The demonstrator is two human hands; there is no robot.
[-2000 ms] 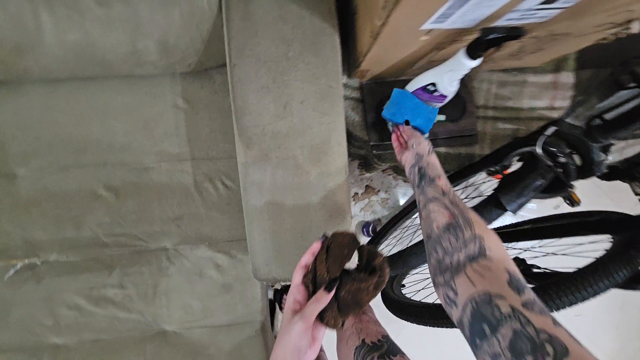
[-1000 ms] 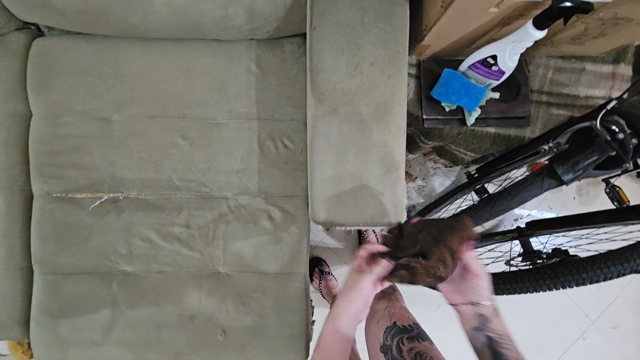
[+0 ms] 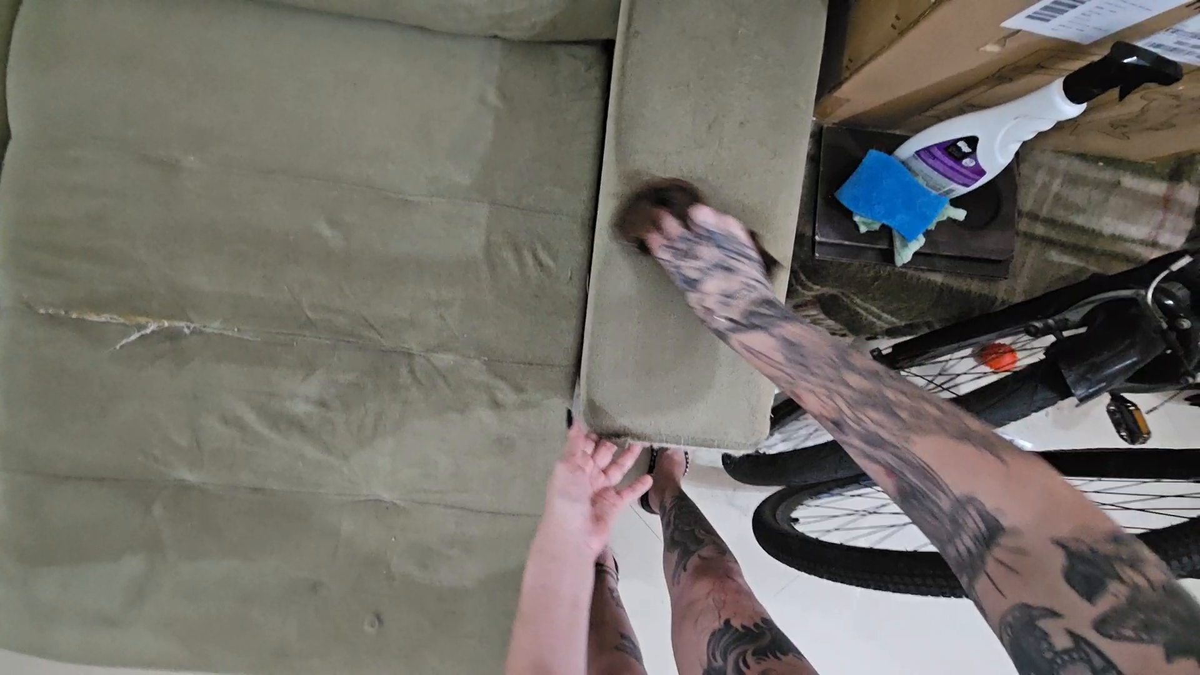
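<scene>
My right hand (image 3: 708, 246) presses a bunched brown cloth (image 3: 652, 208), blurred by motion, onto the top of the sofa's green-grey fabric armrest (image 3: 694, 347). At the armrest's front end, my left hand (image 3: 600, 478) holds nothing; its fingers are spread and touch the corner beside the seat cushion (image 3: 281, 412). A blue sponge (image 3: 892, 195) lies over a pale green cloth (image 3: 907, 246) on a dark flat box. Against the sponge lies a white spray bottle (image 3: 994, 136) with a black trigger head and a purple label.
A cardboard box (image 3: 900, 66) stands at the upper right, above a plaid blanket (image 3: 1078, 225). Bicycle wheels (image 3: 872, 534) fill the right side near the armrest. The seat cushion has a torn seam (image 3: 141, 322). My legs and sandalled feet are below the armrest.
Two seconds ago my right hand was at the blue sponge; one second ago both hands held the brown cloth. Now the right hand has it on the armrest, and the left has let go.
</scene>
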